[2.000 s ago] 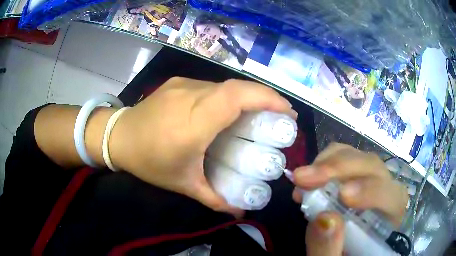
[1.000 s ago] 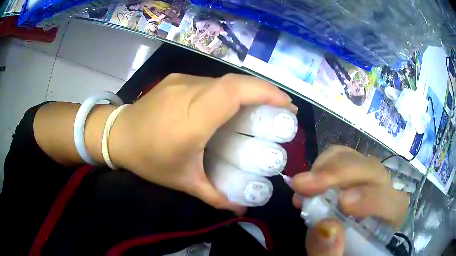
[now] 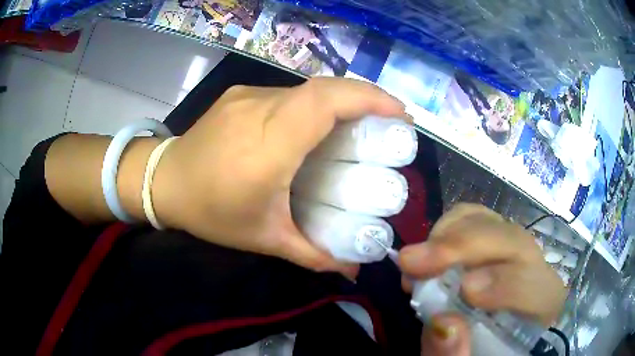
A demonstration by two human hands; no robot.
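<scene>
My left hand [image 3: 233, 163] is closed around three white plastic housings [image 3: 355, 188], held side by side over my lap with their oval ends facing right. My right hand [image 3: 480, 268] holds a translucent glue syringe [image 3: 452, 302] between thumb and fingers. Its thin dispensing needle [image 3: 387, 250] points up and left, its tip at the oval end of the lowest housing. The rear of the syringe is near the lower right, with a black part and a black cable or tube.
The table edge runs diagonally behind my hands, over printed photo sheets [image 3: 411, 80]. A blue tray [image 3: 445, 59] under clear plastic [image 3: 543, 35] lies at the top. A white object [image 3: 571, 146] is on the table at right. Clear trays show at lower right, pale floor [image 3: 125, 69] at left.
My left hand has raised the three housings slightly. The needle tip has passed from the middle housing to the end of the lowest one.
</scene>
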